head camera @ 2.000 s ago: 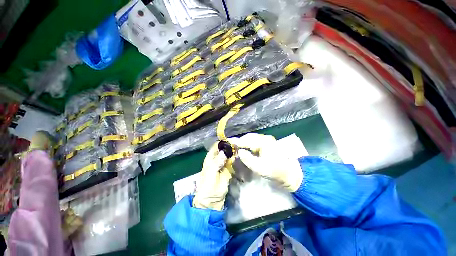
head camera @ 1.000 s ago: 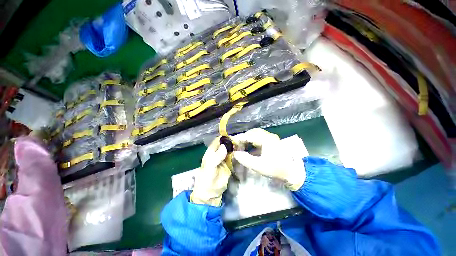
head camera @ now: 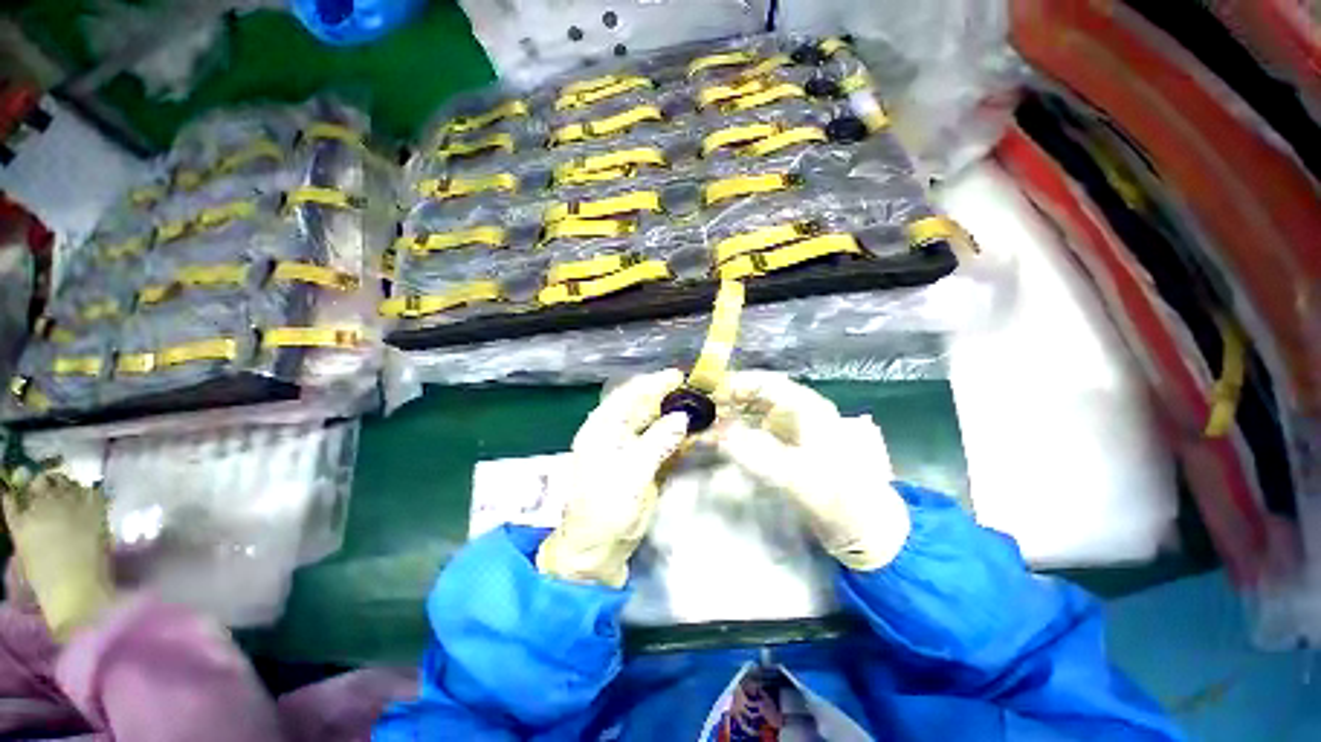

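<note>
A wristwatch with a round dark head [head camera: 688,410] and a yellow strap is held upright in front of me, its upper strap reaching to the front edge of the watch tray. My left hand [head camera: 616,471], in a cream glove, grips the head with thumb and fingers. My right hand [head camera: 814,461], also gloved, has its fingertips at the head's right side; whether it holds a film or the watch edge is too small to tell. A glossy see-through sheet [head camera: 732,558] lies under my hands, with a white paper [head camera: 517,493] at left.
The padded watch tray [head camera: 478,322] with yellow-strapped watches lies behind my hands under clear film. A second tray [head camera: 203,402] is at left. A co-worker's gloved hand [head camera: 65,544] and pink sleeve are lower left. White sheets [head camera: 1065,435] and stacked red-orange trays [head camera: 1130,247] are at right.
The view has shifted, so the trays appear level and farther left. The watch is still in my left hand. The co-worker's gloved hand now shows at lower left, in front of the left tray.
</note>
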